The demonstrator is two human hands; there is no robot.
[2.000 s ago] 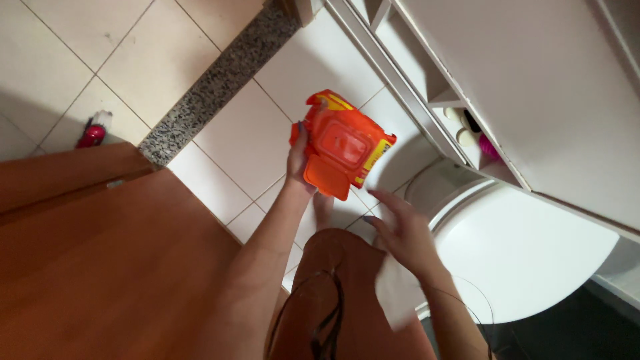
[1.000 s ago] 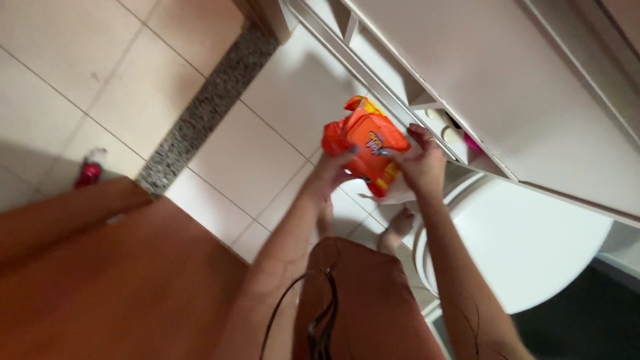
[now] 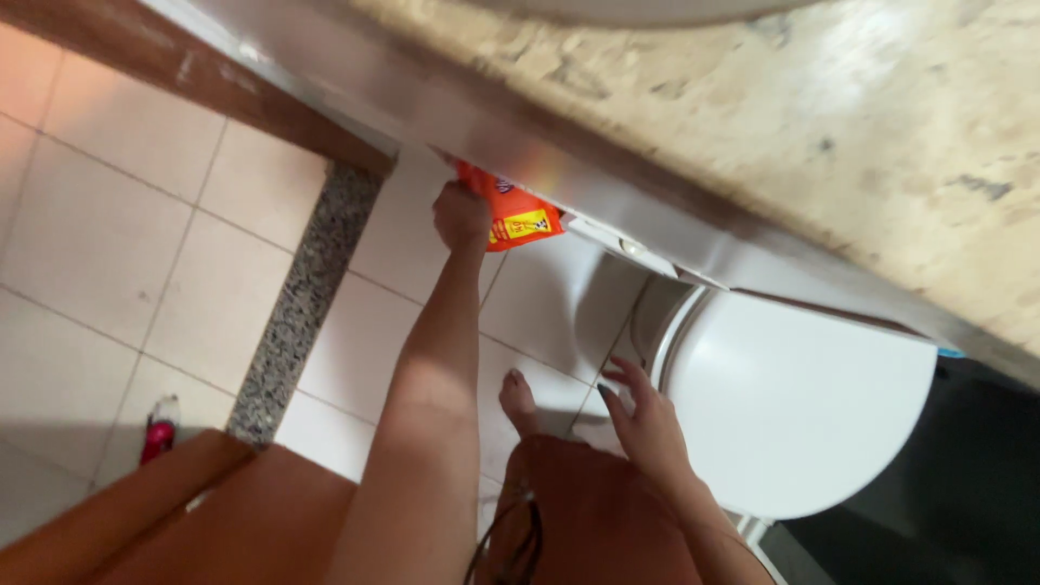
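Observation:
My left hand (image 3: 461, 215) grips an orange soft pack of wipes (image 3: 520, 213) at its side, with yellow printed patches facing up. The far part of the pack is hidden under the edge of the countertop, at the front of the white cabinet. My right hand (image 3: 642, 410) is lower right, with fingers apart and off the pack, beside the closed white toilet lid (image 3: 800, 398). Something white and blurred, perhaps a wipe (image 3: 600, 436), shows just below its fingers; whether the hand holds it cannot be told.
A speckled stone countertop (image 3: 812, 130) juts across the upper right. The toilet stands at right. A grey granite threshold (image 3: 305, 301) crosses the tiled floor at left, near a brown wooden door (image 3: 203, 508) and a small red-pink object (image 3: 158, 439). My bare foot (image 3: 517, 398) is on the tiles.
The pack's lid was lifted two seconds ago and lay closed one second ago, with both hands on the pack. My right hand has since left it. The view has shifted, bringing in the countertop.

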